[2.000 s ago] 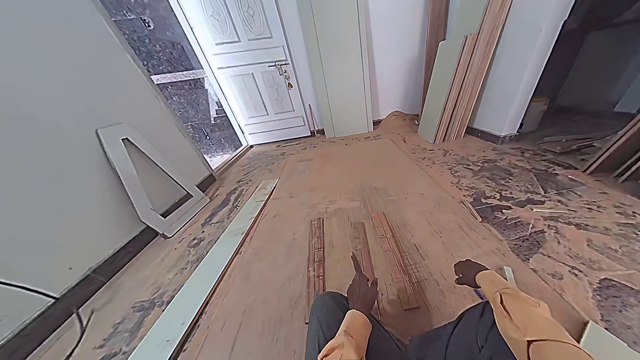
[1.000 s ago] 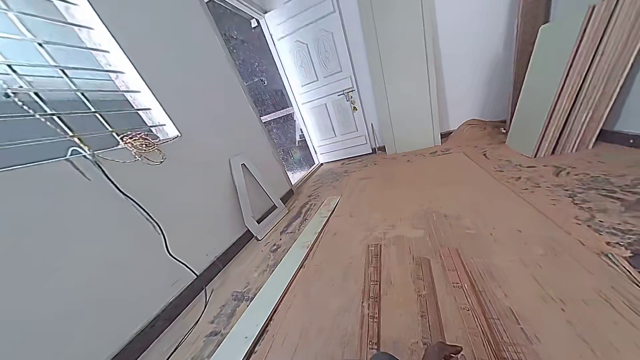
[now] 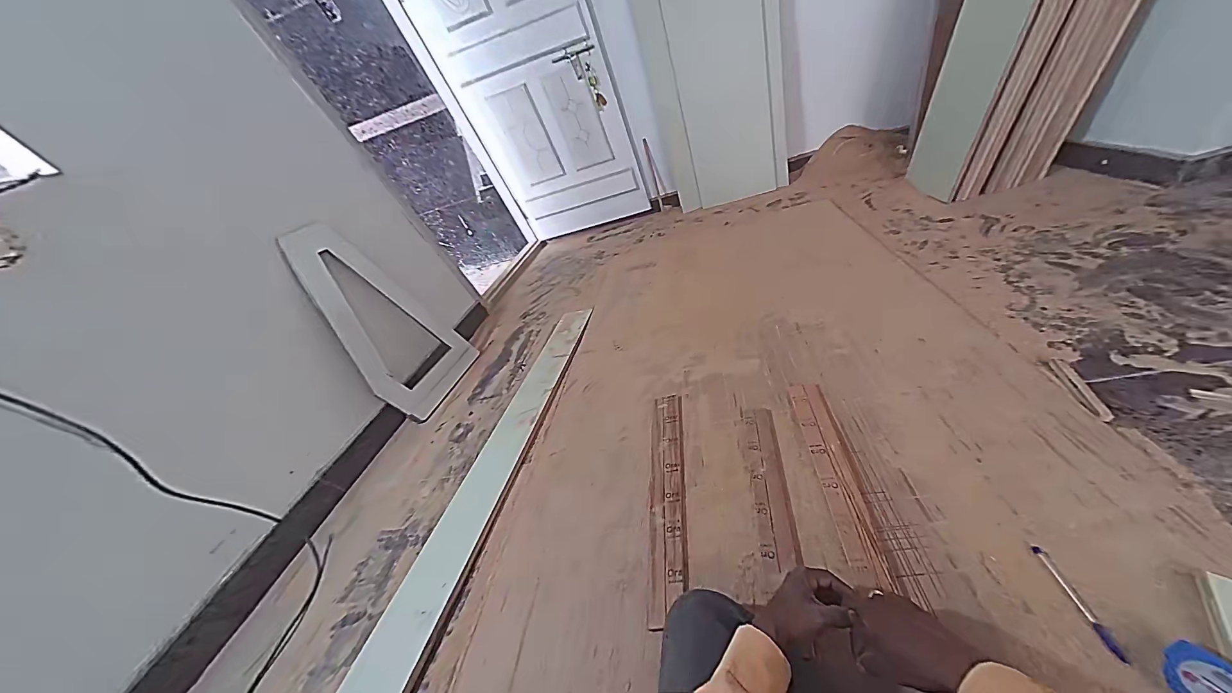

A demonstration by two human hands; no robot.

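My left hand [image 3: 808,616] and my right hand [image 3: 900,630] are close together at the bottom centre, over the near ends of the wooden strips; whether they hold anything is hidden. A wooden strip bearing writing [image 3: 668,491] lies left of them. A second strip [image 3: 765,481] runs up to my left hand, and a third, reddish strip [image 3: 833,462] lies beyond my right hand. On the right are a pen [image 3: 1073,592] with a blue cap and, at the frame's corner, a blue round object [image 3: 1198,669], cut off by the edge.
A long pale-green board [image 3: 481,491] lies on the dusty floor sheet at left. A grey triangular frame [image 3: 371,327] leans on the wall, with a black cable [image 3: 173,491] nearby. Behind are a white door [image 3: 568,115], a standing panel [image 3: 722,106] and leaning boards [image 3: 1020,106].
My hands have come together near the strips; two seconds ago they were apart, one above the middle strip and one further right. The view has swung left and back.
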